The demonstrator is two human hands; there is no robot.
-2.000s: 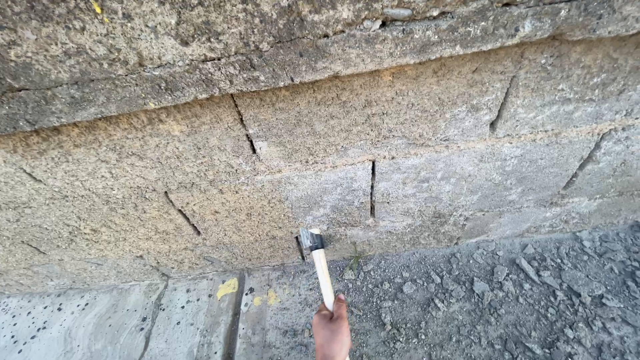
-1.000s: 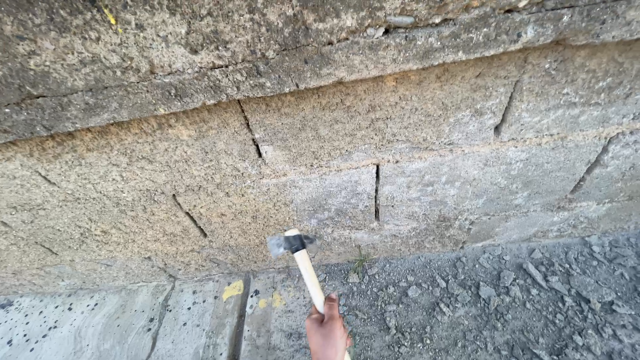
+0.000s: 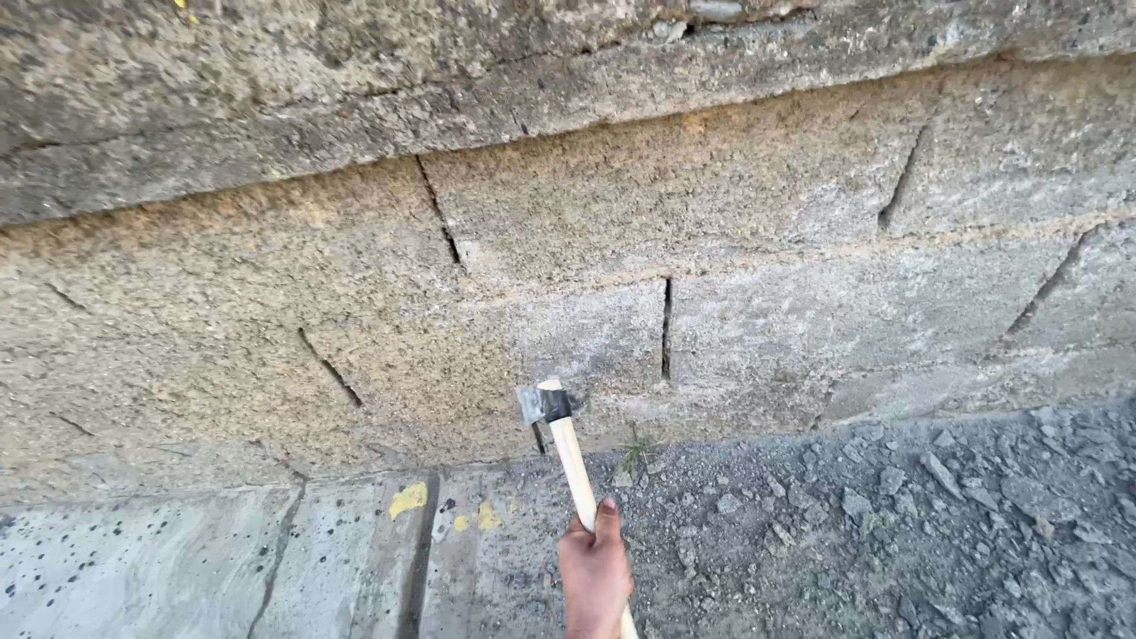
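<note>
My left hand (image 3: 593, 572) is closed around the pale wooden handle of what looks like a hatchet (image 3: 577, 475), low in the middle of the view. Its short grey metal head (image 3: 532, 405), with a black part around the handle, is held over the lower course of a rough concrete block wall (image 3: 444, 355). Whether the head touches the wall cannot be told. Just beneath it shows a narrow dark slot (image 3: 539, 437). My right hand is not in view.
A rough ledge (image 3: 444, 115) overhangs the wall. Other vertical slots (image 3: 666, 328) mark the block joints. Loose grey rubble (image 3: 852, 532) lies at the lower right, a concrete slab (image 3: 151, 568) with yellow paint marks at the lower left. A small grass tuft (image 3: 635, 451) grows at the wall's foot.
Between the earlier frames the hatchet's head swung left; it is now back to the right, near the dark slot. My left hand has kept its hold on the handle.
</note>
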